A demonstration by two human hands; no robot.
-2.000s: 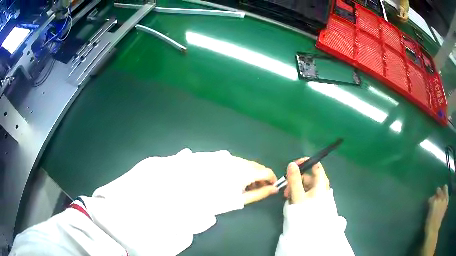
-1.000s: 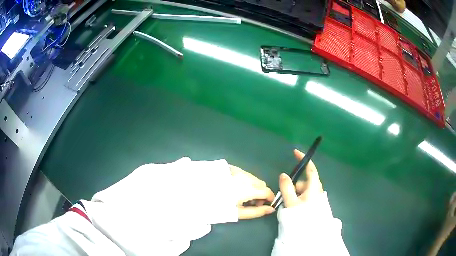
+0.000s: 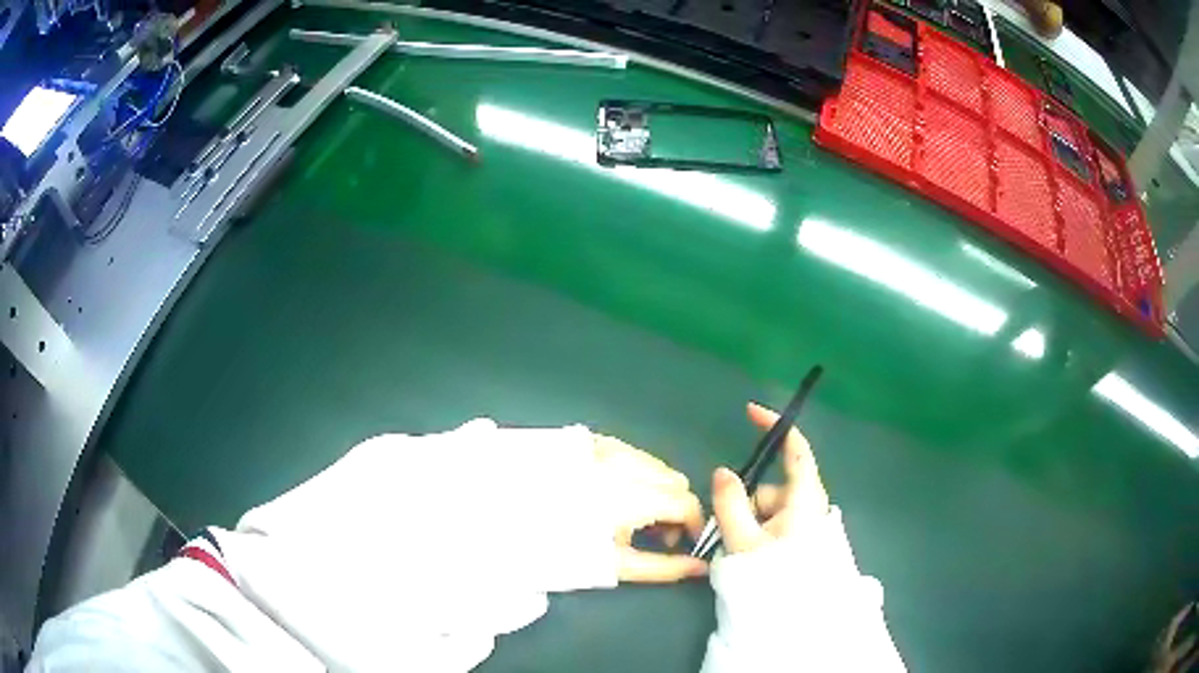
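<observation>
Black tweezers [image 3: 778, 437] with pale tips are in my right hand [image 3: 769, 506], held like a pen and pointing down-left. Their tips meet the thumb and fingertips of my left hand [image 3: 651, 513]. My left thumb and fingers are curled towards each other near the tips. Whether a small part lies between the left fingertips is too small and blurred to tell. Both hands are over the dark green belt [image 3: 434, 316]. A phone middle frame [image 3: 690, 138] lies on the belt beyond my hands, its solid section at its left end.
A red compartmented tray [image 3: 980, 132] with some dark parts is at the upper right, beside black trays [image 3: 776, 33]. Pale guide rails [image 3: 513, 54] lie at the upper left. A metal machine fixture [image 3: 79, 309] stands at the left edge. Part of another person's hand [image 3: 1177, 647] shows at the lower right.
The phone middle frame has moved left along the belt. My hands have shifted slightly left and down, and the tweezers are held more upright. The other person's hand has moved down, mostly out of view.
</observation>
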